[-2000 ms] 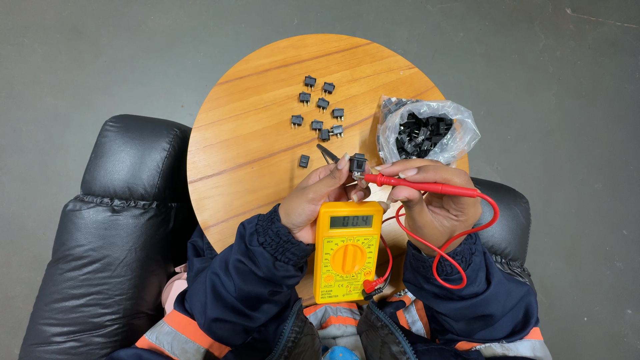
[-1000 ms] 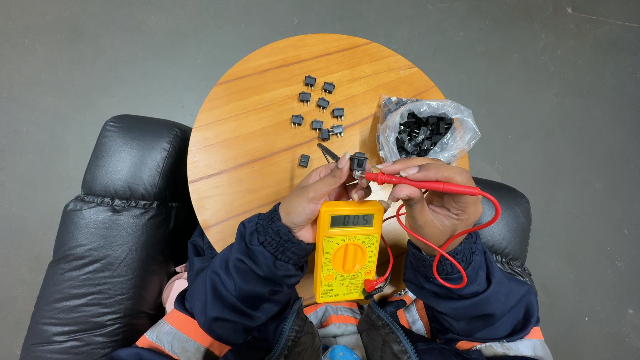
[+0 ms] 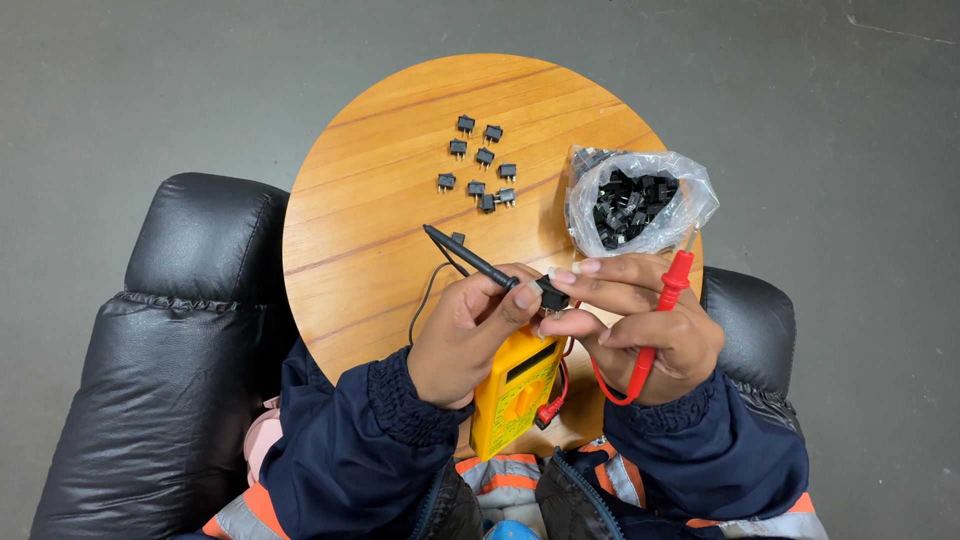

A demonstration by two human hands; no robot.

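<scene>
My left hand (image 3: 480, 322) grips a black rocker switch (image 3: 553, 294) by its side and also holds the black test probe (image 3: 472, 259), which points up and left. The fingertips of my right hand (image 3: 652, 322) touch the same switch, while the red test probe (image 3: 661, 322) is held between its fingers, metal tip upward and away from the switch. Below my hands a yellow digital multimeter (image 3: 517, 390) stands tilted, its upper part partly hidden by my left hand; its display cannot be read.
Several black rocker switches (image 3: 484, 157) lie on the round wooden table (image 3: 360, 187). Another switch (image 3: 457, 238) is behind the black probe. An open clear plastic bag (image 3: 694, 184) full of switches stands at the right. Black leather armrests (image 3: 202, 240) flank the table.
The red probe has left the switch and swung upright in my right hand. The black probe now points up and left, above my left hand. The multimeter has tilted.
</scene>
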